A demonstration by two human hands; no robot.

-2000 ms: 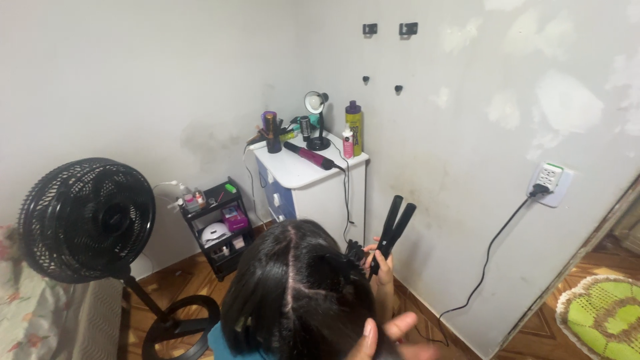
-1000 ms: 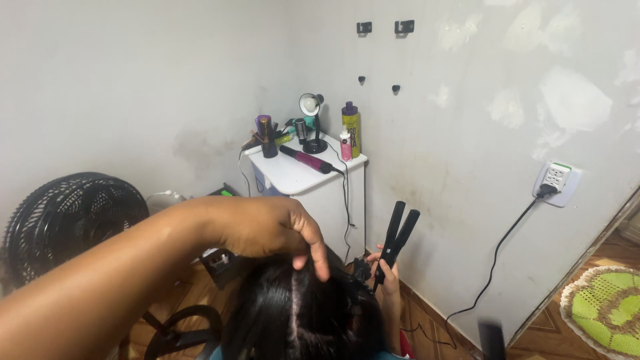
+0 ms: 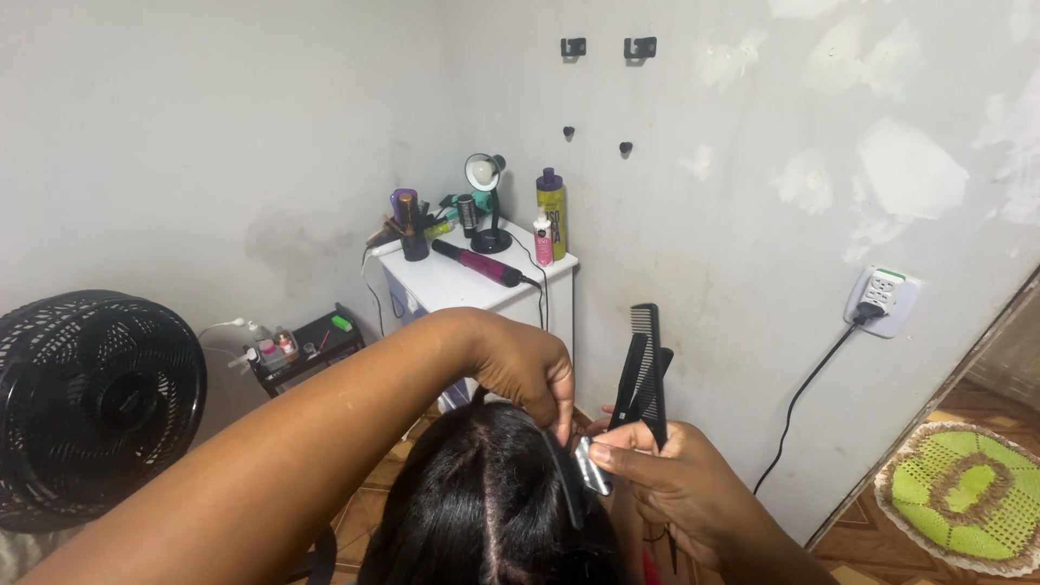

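Note:
A seated person's dark, parted hair (image 3: 455,487) fills the lower middle. My left hand (image 3: 528,374) reaches over it from the left, its fingertips pinched on a lock at the right side of the head. My right hand (image 3: 670,479) holds a black comb (image 3: 650,366) upright and, between thumb and finger, a shiny silver hair clip (image 3: 593,465). A long dark clip-like piece (image 3: 562,479) lies against the hair beside it. Behind the comb stands a black flat iron (image 3: 630,382), with the seated person's fingers (image 3: 600,421) at its base, partly hidden.
A white cabinet (image 3: 443,284) holds a lamp (image 3: 490,203), bottles, brushes and a purple hot-air styling brush (image 3: 479,264). A black fan (image 3: 106,406) and a small black cart (image 3: 313,349) are at left. A black cord (image 3: 804,394) runs from the wall outlet (image 3: 883,296).
My left arm came in over the head from the left by the middle frame. My right hand now shows at the right of the head with the comb and clip, in front of the flat iron.

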